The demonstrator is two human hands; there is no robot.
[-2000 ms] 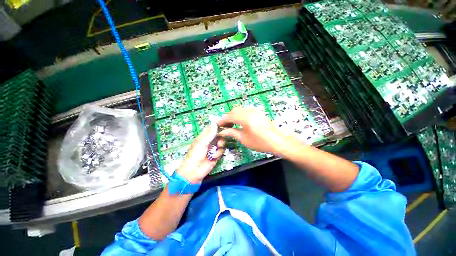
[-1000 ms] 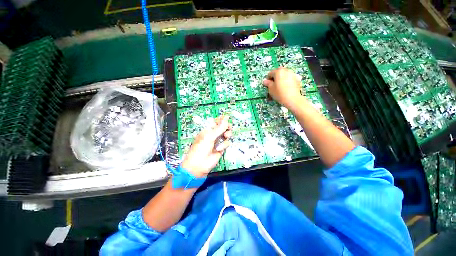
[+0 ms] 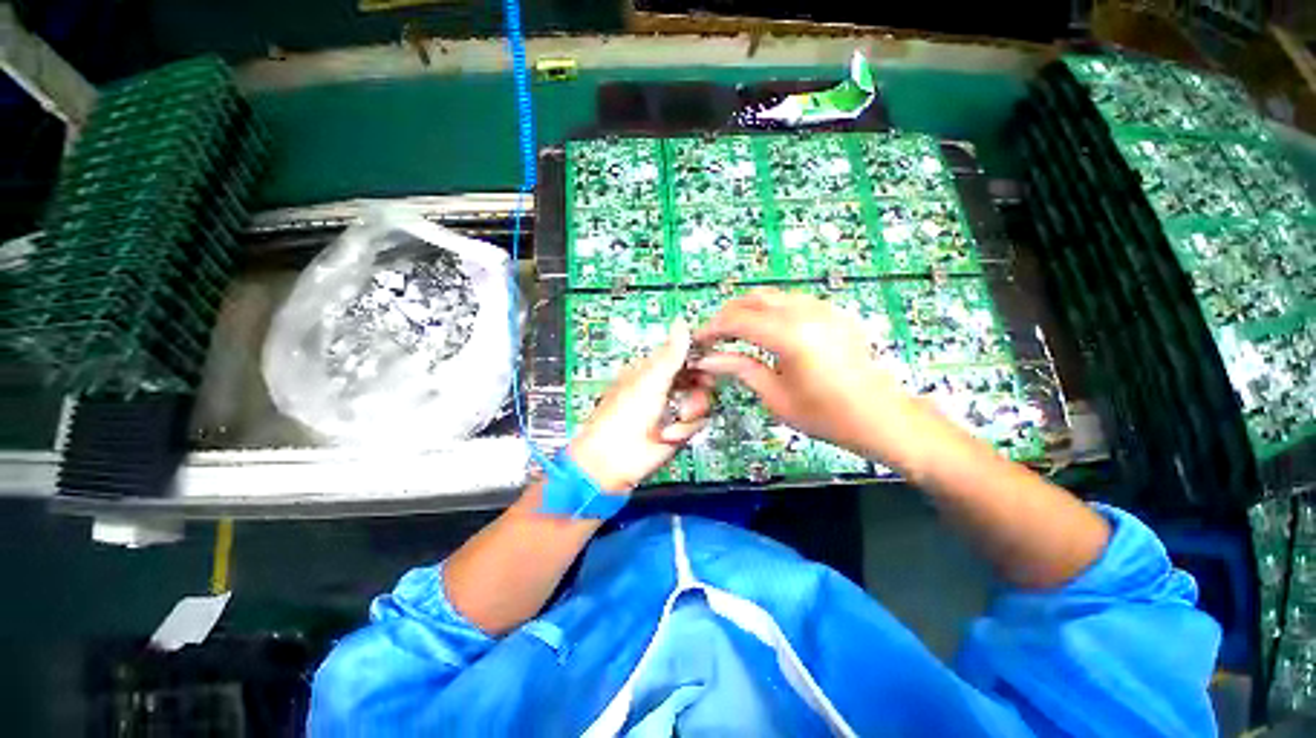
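Observation:
Green circuit boards [image 3: 621, 216] lie in two rows on a flat black tray [image 3: 549, 346] in front of me. My left hand [image 3: 647, 411] is over the lower boards, palm turned up with fingers curled; small parts in it are too hidden to make out. My right hand [image 3: 808, 361] touches the fingers of my left hand, its fingertips bent over the left palm; whether it pinches a part is hidden. A light blue strap [image 3: 580, 487] is around my left wrist.
An open clear bag [image 3: 390, 332] of silvery parts lies left of the boards. A black rack [image 3: 130, 447] with upright green boards is at far left. A green and white bottle [image 3: 820, 104] lies behind. A blue coiled cord [image 3: 523, 116] crosses the bench. Stacked loaded trays [image 3: 1227, 260] stand at right.
My right hand has come back from the upper-row boards to my left hand. The view has shifted, so the bench things appear further right.

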